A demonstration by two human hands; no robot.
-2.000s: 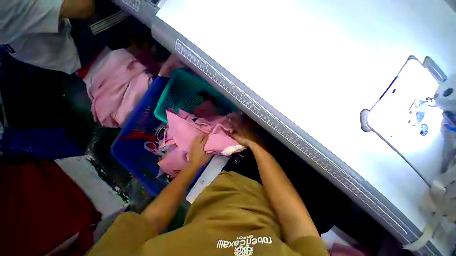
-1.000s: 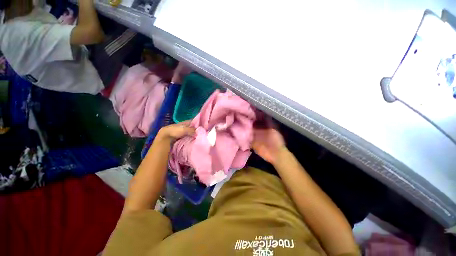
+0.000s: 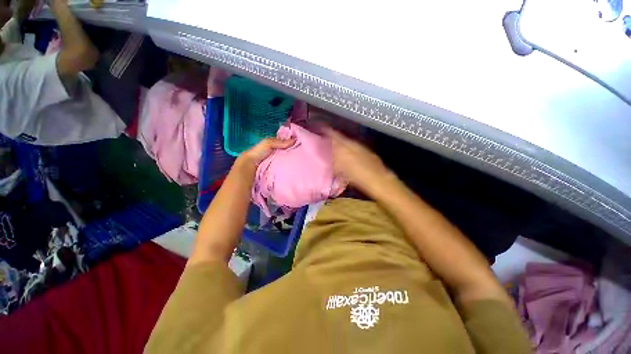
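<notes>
A bundle of pink garment pieces [image 3: 297, 169] is bunched up above the baskets, close to my lap and below the table's front edge. My left hand [image 3: 270, 148] holds the bundle at its upper left side. My right hand [image 3: 349, 159] is blurred and lies against the bundle's right side; its fingers are partly hidden, and I cannot tell whether they grip the cloth.
A green basket [image 3: 242, 114] and a blue basket [image 3: 277, 242] stand under the table edge [image 3: 387, 114]. More pink cloth [image 3: 169, 131] is heaped at left, and another heap [image 3: 557, 297] lies lower right. A person in a white shirt [image 3: 55, 97] is at upper left.
The bundle looks more compact, folded over with its white pieces no longer showing. Both hands remain around it. The view has shifted, so the machine's needle area has mostly left the picture.
</notes>
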